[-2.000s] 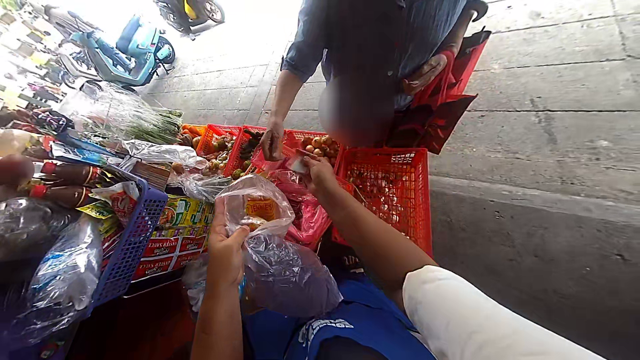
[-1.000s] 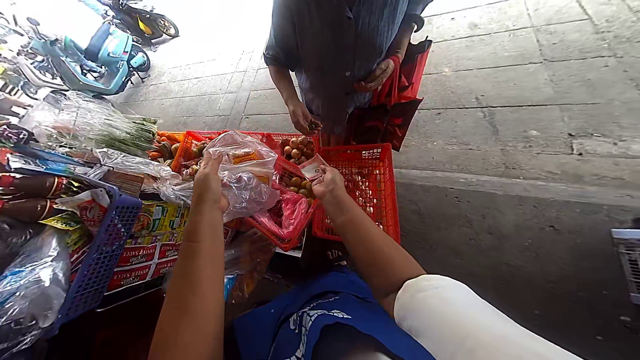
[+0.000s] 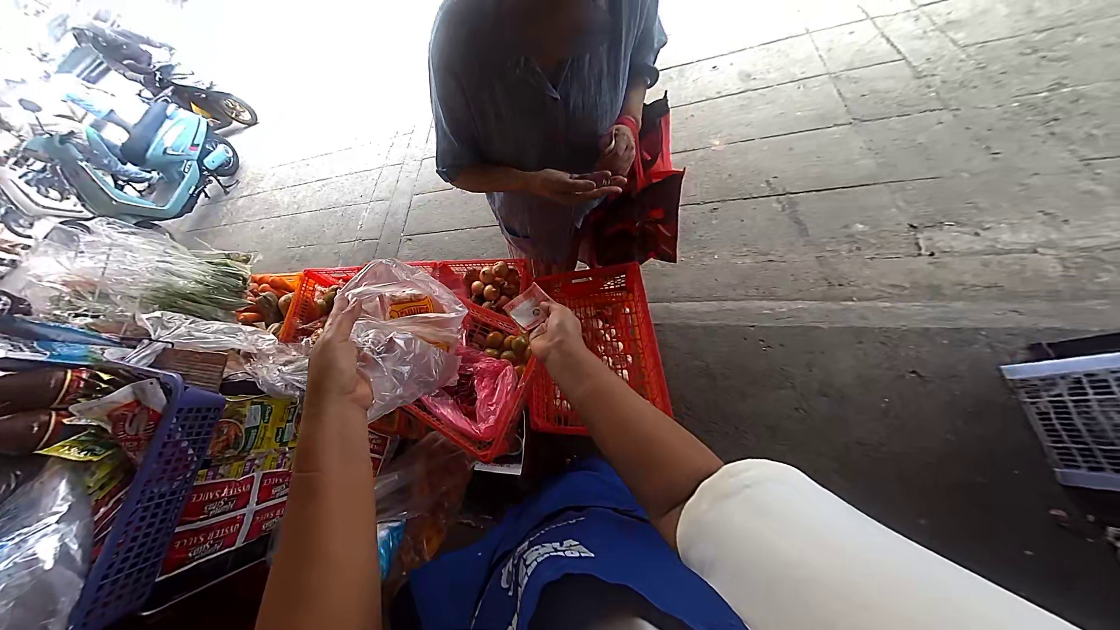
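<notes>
My left hand [image 3: 339, 359] holds a clear plastic bag [image 3: 398, 350] by its side; inside the bag shows a packet [image 3: 411, 304] in yellow and red. In my right hand [image 3: 556, 332] is a folded banknote [image 3: 528, 306], pinched between thumb and fingers above the red plastic crates. A person in a dark shirt [image 3: 542, 96] stands across the crates, one hand [image 3: 577, 185] turned palm up beside the other, with a red bag [image 3: 643, 192] hanging from the arm. Whether something small lies in that palm I cannot tell.
Red crates hold onions [image 3: 494, 282], green-brown fruit [image 3: 507, 344] and garlic-like bulbs [image 3: 608, 337]. Carrots [image 3: 262, 297] and wrapped green stalks [image 3: 197, 280] lie further left. A purple basket [image 3: 166, 472] of bottles stands near me. A white crate [image 3: 1072, 411] is at the right; scooters [image 3: 140, 166] stand behind.
The other person's hand, earlier low over the crates, has risen and turned palm up near the other hand. My hands have moved apart since the first frame, still holding the bag and banknote.
</notes>
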